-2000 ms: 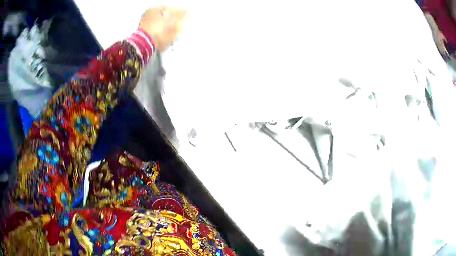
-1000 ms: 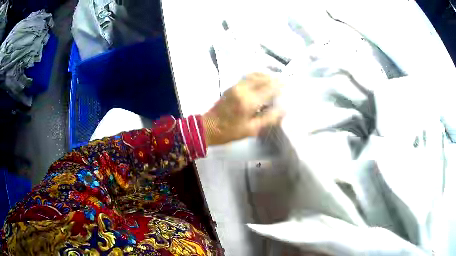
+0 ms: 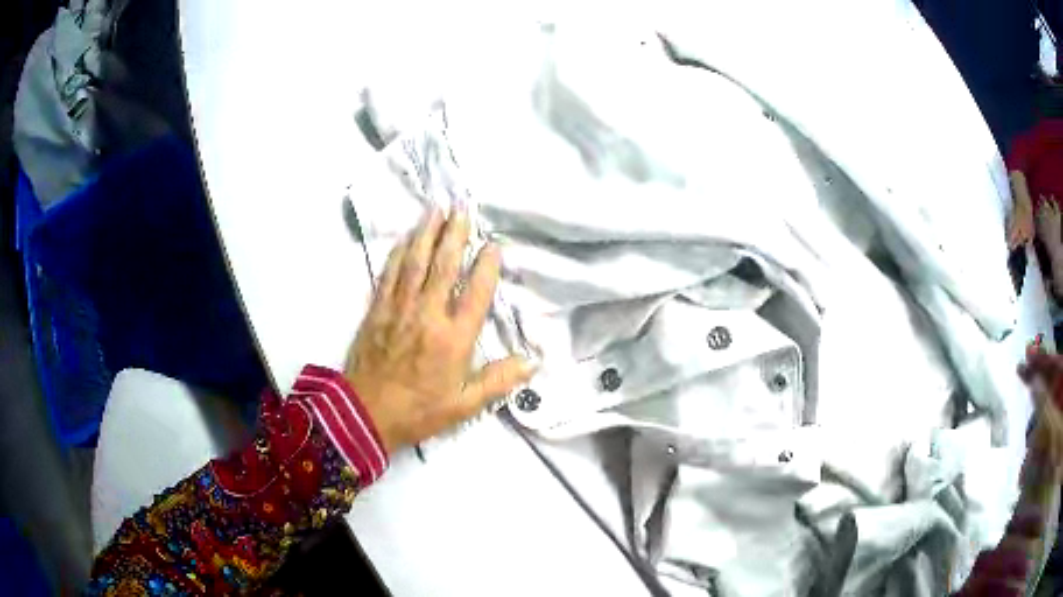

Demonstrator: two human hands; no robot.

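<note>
A pale grey-white shirt or jacket [image 3: 699, 280] lies rumpled on the white table, partly overexposed. My left hand [image 3: 437, 332] rests palm down on its left part, fingers spread, thumb pointing right. Just right of the thumb, a stitched strip [image 3: 664, 362] with several dark round buttons [image 3: 718, 338] lies face up. Folds of cloth bunch at the lower right. My right hand [image 3: 1047, 379] is at the right edge, blurred and cut off. A small red spot shows at its fingers, too small to identify.
The white table [image 3: 268, 152] has a curved-looking left edge. Beyond it are a blue crate [image 3: 70, 315], pale garments [image 3: 53, 128] at the upper left and a white rounded seat [image 3: 157, 437]. A person in red [image 3: 1037, 157] is at the upper right edge.
My left hand has moved left and opened flat on the cloth. The garment is more spread out, with the buttoned strip now showing. My right hand has come into view at the right edge.
</note>
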